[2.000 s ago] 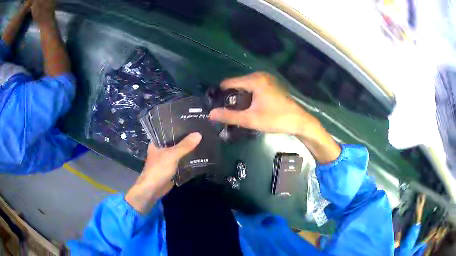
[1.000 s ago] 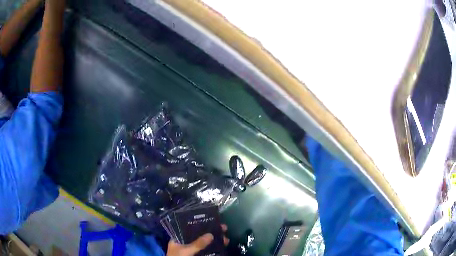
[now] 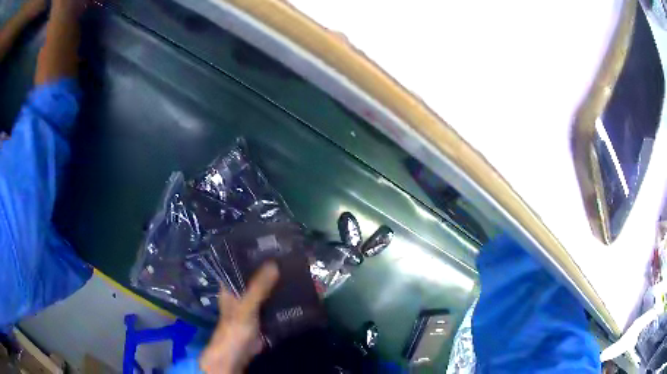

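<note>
My left hand (image 3: 238,314) holds a fanned stack of dark manuals (image 3: 281,281), thumb on top, slightly blurred. The stack is in front of a clear poly bag of black cables (image 3: 172,245) and hides part of it. Loose shiny black cable bundles (image 3: 350,230) lie right of the bag, and another small bundle (image 3: 371,334) lies nearer me. A second small dark stack (image 3: 428,337) lies farther right on the green surface. My right hand is not visible; only its blue sleeve (image 3: 523,307) shows, running under the overhead shelf.
The white overhead shelf with a yellow-brown edge (image 3: 409,106) blocks the upper right. A neighbour's blue sleeve and arm (image 3: 44,161) are at the left. A clear poly bag (image 3: 462,340) lies beside the second stack. A blue stool (image 3: 157,340) stands on the floor below the bench.
Two seconds ago my right hand held a dark cable bundle by the stack; now it is out of sight beyond the shelf edge. Since one second ago the stack has moved up over the bag.
</note>
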